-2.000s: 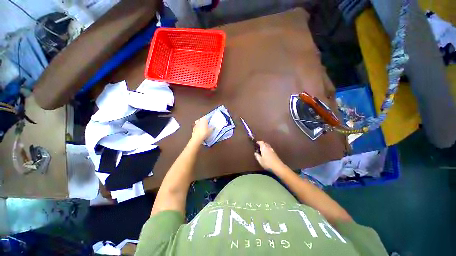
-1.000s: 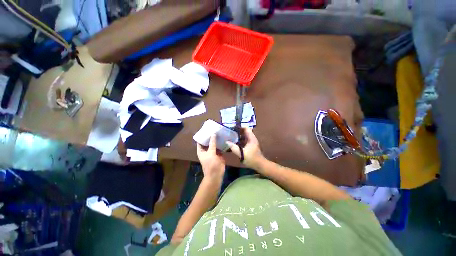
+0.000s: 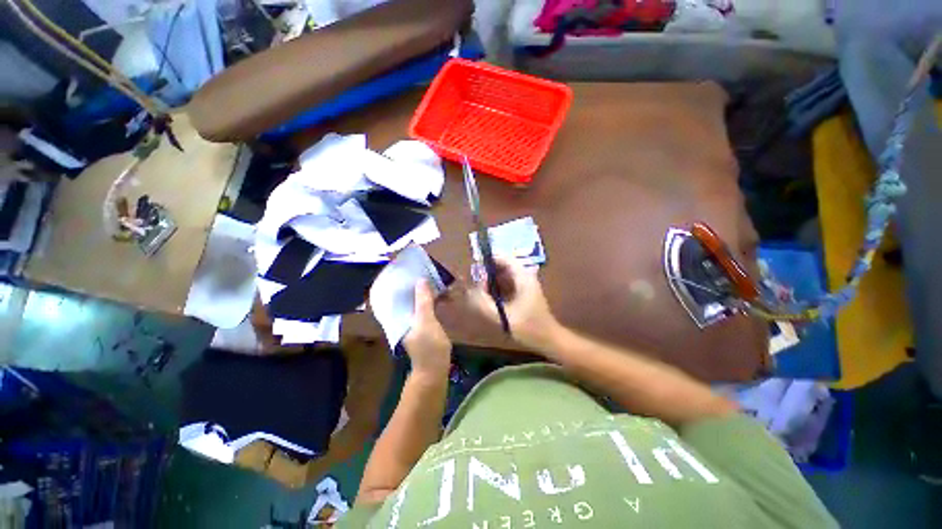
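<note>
My left hand point(image 3: 427, 339) holds a small white piece point(image 3: 399, 292) with a dark edge, above the front of the brown pressing table point(image 3: 609, 155). My right hand point(image 3: 520, 308) holds the tailor's shears point(image 3: 476, 214) by their dark handles, blades pointing away from me. Whether the blades are closed is hard to tell. A low stack of pale small pieces point(image 3: 520, 241) lies on the table just beyond my right hand, partly hidden by the hand and shears.
A red plastic basket point(image 3: 494, 116) stands at the back. A loose heap of black-and-white parts point(image 3: 331, 222) lies left. The steam iron point(image 3: 713, 271) rests at the right edge, its wrapped hose point(image 3: 886, 191) hanging beside it. A brown padded form point(image 3: 331, 67) is back left.
My left hand first took a piece from the stack, and has since moved slightly left with it, away from the shears. The shears have tilted left. The camera view has shifted.
</note>
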